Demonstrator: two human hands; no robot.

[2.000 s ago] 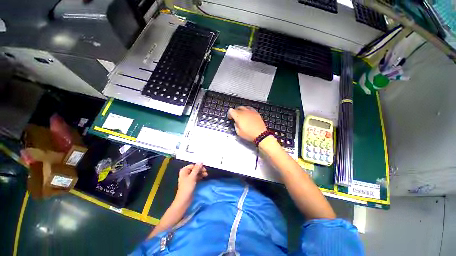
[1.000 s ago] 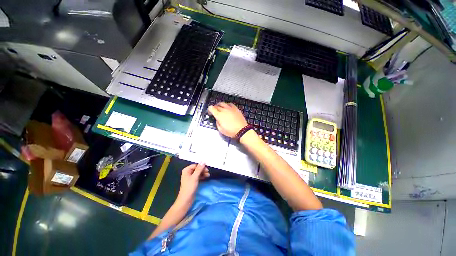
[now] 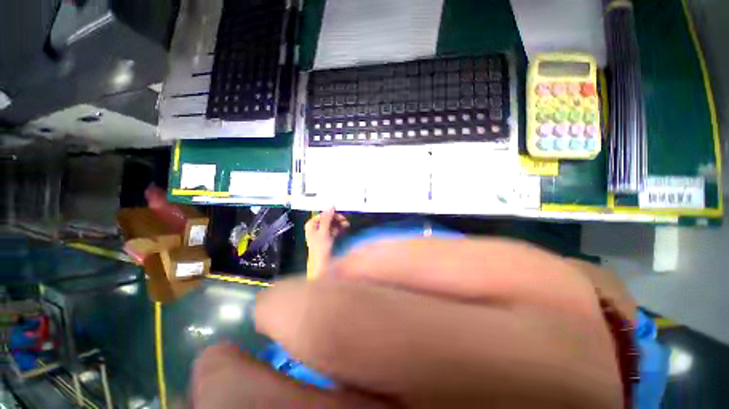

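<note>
The black component tray [image 3: 408,100] lies on the metal plate [image 3: 384,180]; bright square parts show in its front rows. My right hand [image 3: 456,327] is very large and blurred close to the camera, away from the tray, its fingers pointing left. Nothing shows in it, but the blur hides its grip. It covers most of my blue coat. My left hand [image 3: 326,230] is small, by the bench's front edge just below the plate, fingers loosely bent and apart, with nothing seen in it.
A pocket tray [image 3: 249,64] on metal plates lies left. A record sheet [image 3: 376,32] is behind the centre tray. A calculator [image 3: 563,105] and a long dark bundle [image 3: 625,112] lie right. Cardboard boxes [image 3: 172,256] and a black bin [image 3: 270,260] are on the floor.
My right hand has left the tray and come up close to the camera. The view has tilted, so the bench sits higher in the picture. My left hand stays by the bench edge.
</note>
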